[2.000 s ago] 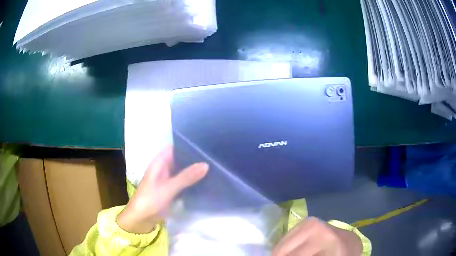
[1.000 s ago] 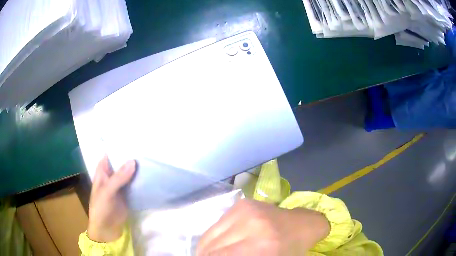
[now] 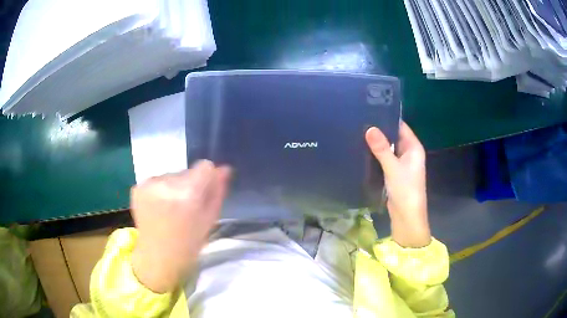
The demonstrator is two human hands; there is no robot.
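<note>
A tablet [image 3: 280, 118] with ADVAN lettering is held back side up, its camera module [image 3: 380, 94] at the upper right corner. My right hand [image 3: 404, 168] grips its right edge, thumb on the back, fingers behind. My left hand [image 3: 180, 205], blurred, is closed with its fingertips at the tablet's lower left; whether it pinches film or the edge cannot be told. A faint glossy streak runs down the left part of the back. A white sheet [image 3: 155, 140] lies on the bench, partly hidden behind the tablet.
A stack of white sleeves [image 3: 93, 56] stands at the upper left. A leaning stack of tablets with white sleeves [image 3: 472, 43] is at the upper right. Whitish material [image 3: 267, 273] shows at my lap. Cartons [image 3: 78, 267] are below the green bench [image 3: 280, 31]. A blue-clothed person's sleeve [image 3: 538, 164] shows at right.
My right hand has moved from the lap film to the tablet's right edge. My left hand is now a blurred fist at the left. The diagonal film fold is gone, and the tablet is level.
</note>
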